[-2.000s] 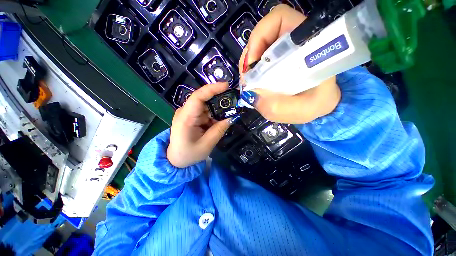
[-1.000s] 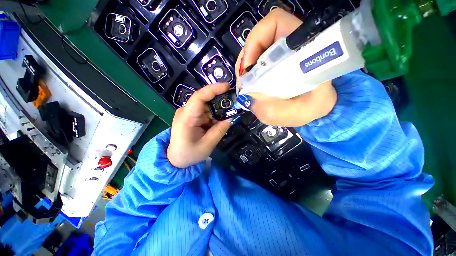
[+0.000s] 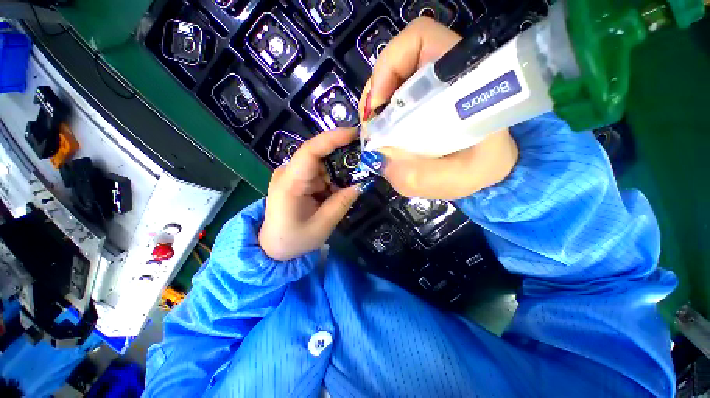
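Observation:
My left hand (image 3: 304, 198) pinches a small black housing (image 3: 342, 162) with a round ring between thumb and fingers, above the black blister tray (image 3: 292, 82). My right hand (image 3: 444, 159) is closed around the translucent glue syringe (image 3: 475, 101) with a dark blue label. The syringe's narrow end points down at the right edge of the housing. My right fingertips partly cover the housing and the needle tip. The bright green adapter cap (image 3: 595, 66) sits on the syringe's wide end. Several housings (image 3: 275, 45) lie in the tray pockets.
The tray lies on a green worktop (image 3: 237, 159). At the left stands a white fixture (image 3: 148, 225) with a red button (image 3: 163, 252), black blocks (image 3: 86, 186) and an orange part (image 3: 67, 146). A blue bin (image 3: 14, 61) is at the upper left.
My right hand and the syringe have moved slightly left across the housing, and the syringe's narrow end is further left and a little higher. My left hand and the housing have hardly moved.

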